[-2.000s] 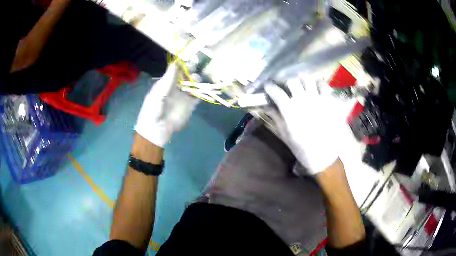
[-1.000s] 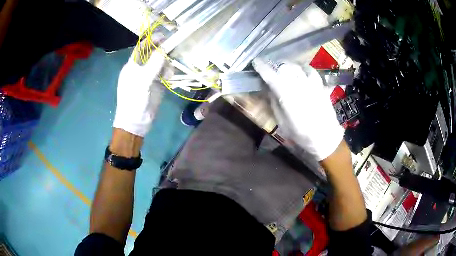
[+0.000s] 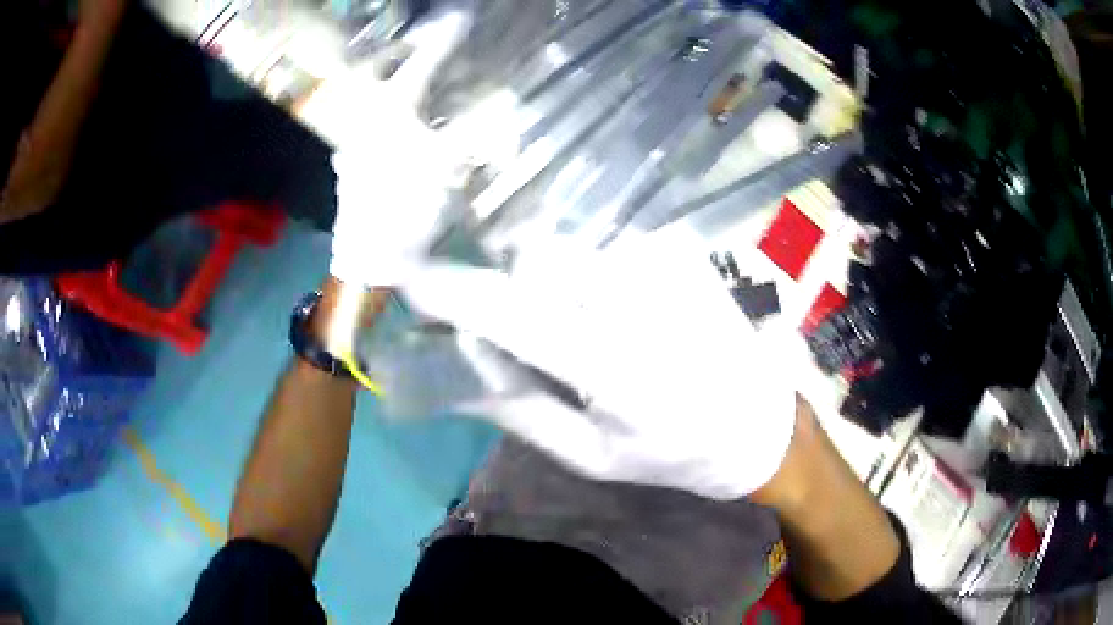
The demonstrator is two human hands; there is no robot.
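My left hand [image 3: 397,183] in a white glove is over the pile of metal strips [image 3: 598,116], blurred; its fingers blend into the bright background. My right hand [image 3: 647,366] in a white glove reaches left, low in front of the pile, and is also blurred. A grey, blurred strip-like piece [image 3: 427,372] shows at its fingers, below my left wrist. A short yellow lead [image 3: 361,376] and a white length hang beside the left wrist. Whether either hand grips something is unclear.
Black plastic parts [image 3: 952,269] lie heaped at the right. Small dark parts [image 3: 757,297] and red printed patches [image 3: 791,238] are on the bench. A black screwdriver [image 3: 1037,476] is at the lower right. A red stool [image 3: 147,305] and blue crate [image 3: 73,397] stand left. Another person's arm [image 3: 61,110] shows upper left.
My right hand has swung left and lower, across the strip ends. My left hand has moved up and right over the pile. The yellow lead loops no longer show at the left fingers.
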